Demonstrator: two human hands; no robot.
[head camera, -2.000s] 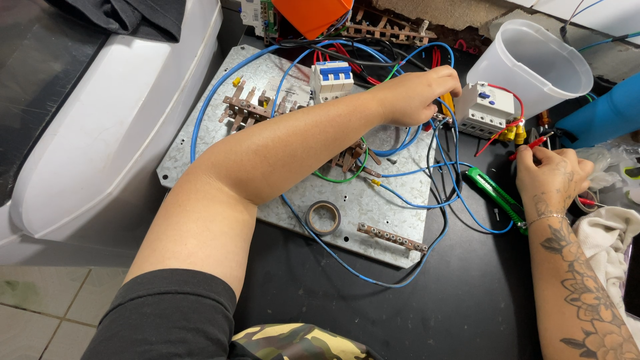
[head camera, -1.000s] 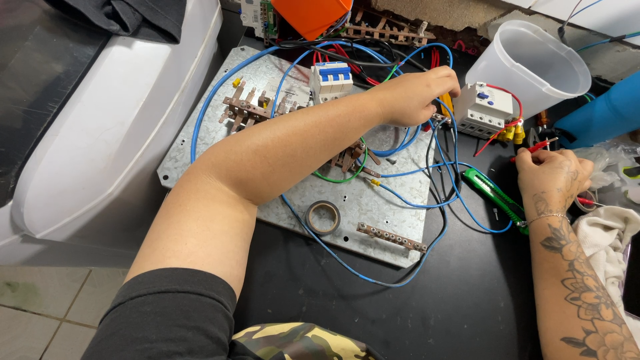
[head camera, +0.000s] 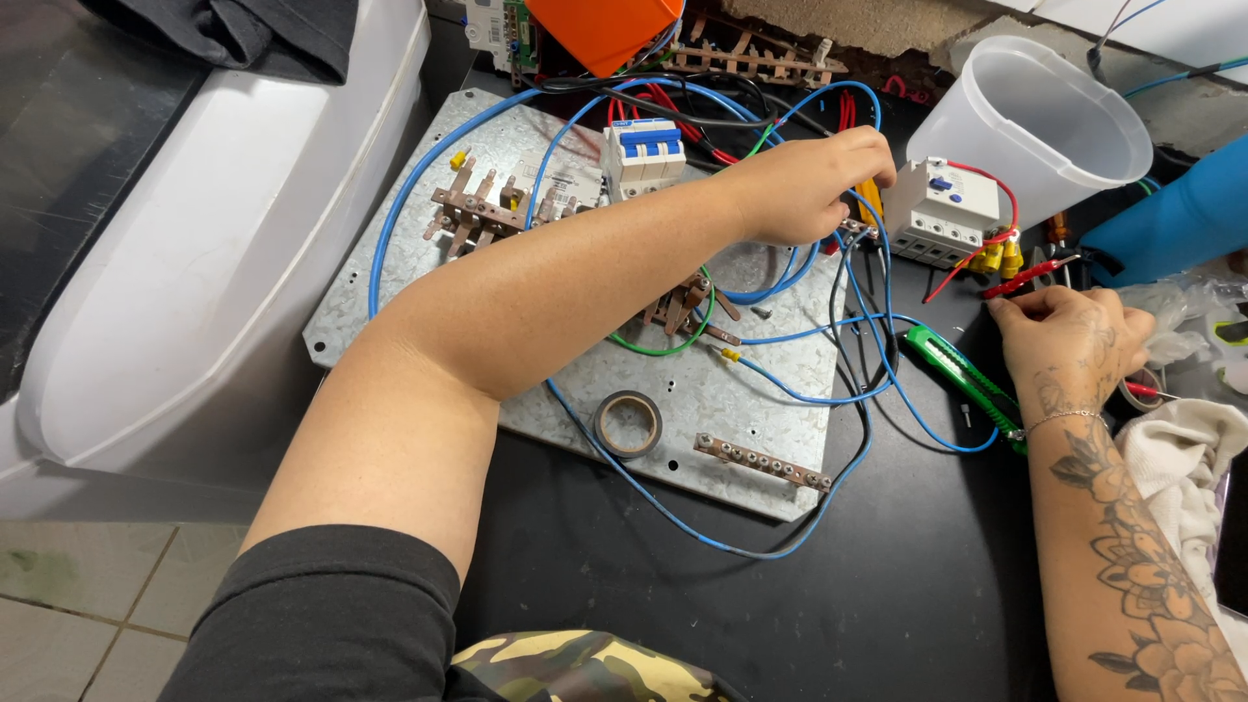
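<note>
My left hand (head camera: 819, 190) reaches across a galvanized metal mounting plate (head camera: 682, 439), fingers curled above a small terminal bar (head camera: 858, 230) and beside a yellow handle (head camera: 870, 202); its grip is hidden. My right hand (head camera: 1077, 341) is at the right, fingers bent, with a red pen-like tool with a metal tip (head camera: 1029, 278) at its fingertips; whether it is held is unclear. On the plate are a three-pole circuit breaker with blue levers (head camera: 648, 156), copper busbars (head camera: 478, 210), a screw terminal bar (head camera: 762, 462) and a tape roll (head camera: 627, 425). Blue wires (head camera: 814, 400) loop over it.
A white device with a blue switch (head camera: 941, 210) stands before a translucent plastic tub (head camera: 1033, 127). A green utility knife (head camera: 960, 380) lies beside the right hand. A blue bottle (head camera: 1180, 219), a white cloth (head camera: 1180, 468) and an orange object (head camera: 604, 29) border the work area.
My right hand has shifted slightly at the red tool, whose metal tip now shows beyond the fingers. My left hand stays in about the same place.
</note>
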